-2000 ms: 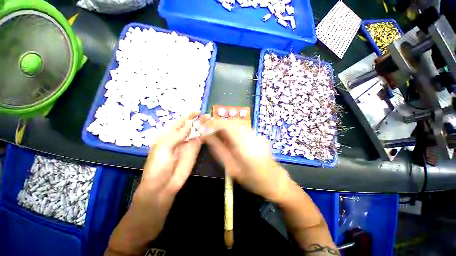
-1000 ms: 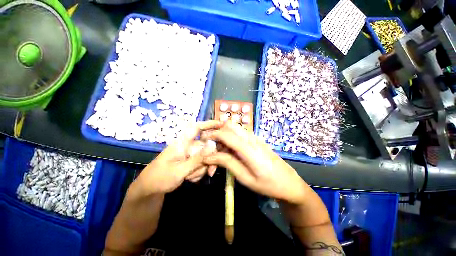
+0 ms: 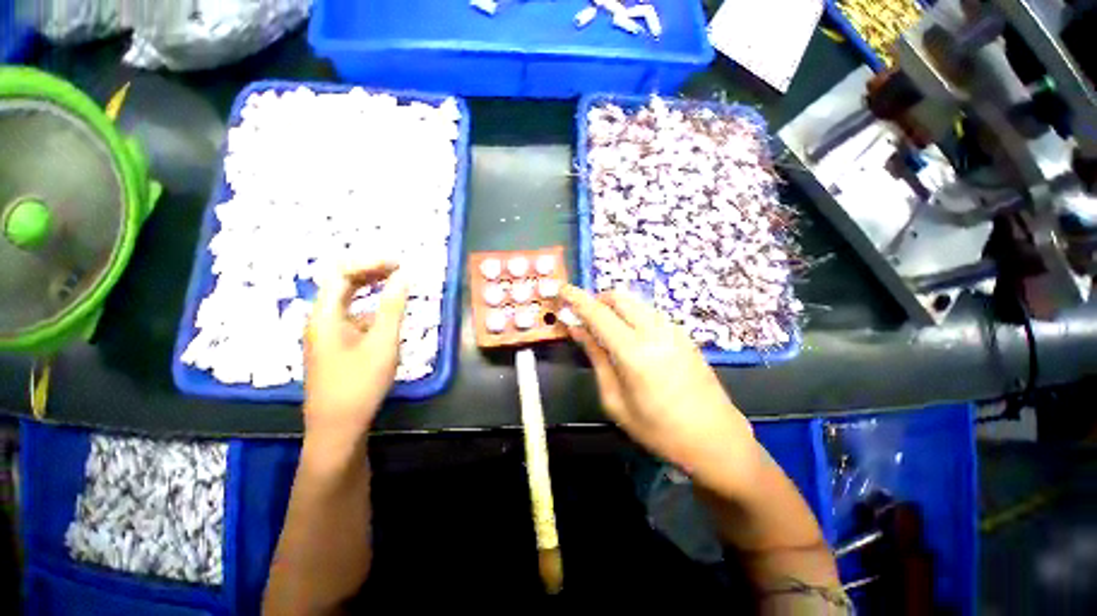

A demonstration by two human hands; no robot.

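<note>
The red-brown fixture block (image 3: 521,341) lies on the bench between the trays, its pale yellow handle (image 3: 538,463) pointing toward me. White round parts fill its holes except a dark one at the near right corner. My right hand (image 3: 656,371) pinches a small white part (image 3: 565,315) beside that hole. My left hand (image 3: 347,361) is over the near part of the left blue tray (image 3: 193,301), thumb and fingers apart above the white pieces; I see nothing held in it. The right blue tray (image 3: 582,193) holds small leaded pieces with bristling wires.
A green fan (image 3: 126,229) stands at far left. A metal bench press (image 3: 938,259) is at right. A deeper blue bin (image 3: 505,60) is at the back, with a white card (image 3: 764,39) beside it. Blue bins (image 3: 42,505) sit below the bench's front edge.
My hands were together in front of the block and have parted: the left over the left tray, the right at the block's near right corner. The block now shows fully. The view has shifted.
</note>
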